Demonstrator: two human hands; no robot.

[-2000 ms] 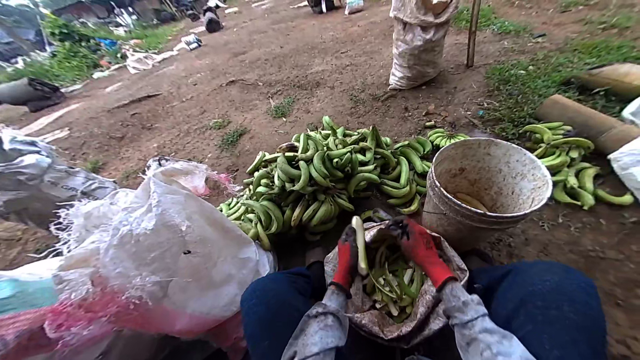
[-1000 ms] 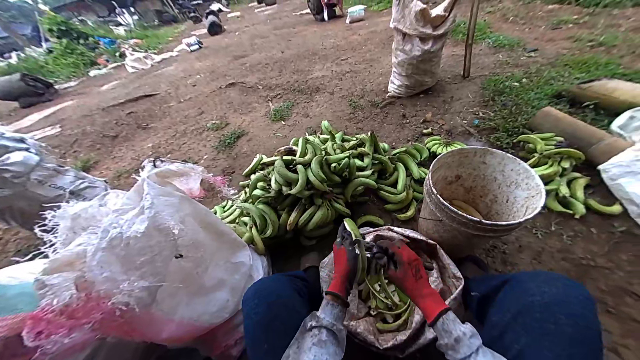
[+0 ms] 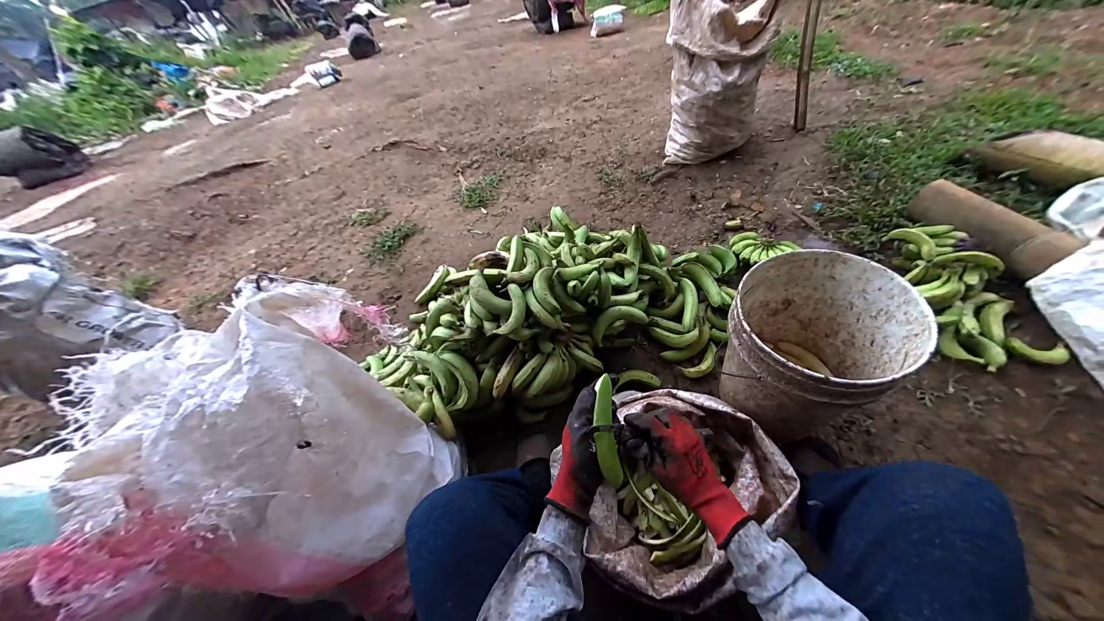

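My left hand, in a red and black work glove, holds a green plantain or banana upright. My right hand, gloved alike, is closed at the fruit's right side; a small dark tool seems to be in its fingers, too unclear to name. Both hands are over an open woven sack between my knees, with green peels inside. A large heap of green bananas lies on the ground just beyond. Right of the sack stands a dirty white bucket with a pale fruit at its bottom.
A large white and pink woven sack fills the left side. Further off stand an upright filled sack and a wooden stick. More green bananas lie at right, near a brown cylinder and a white sack.
Two seconds ago my left hand held a pale, peeled fruit; now a green one is in it. Both hands remain over the sack.
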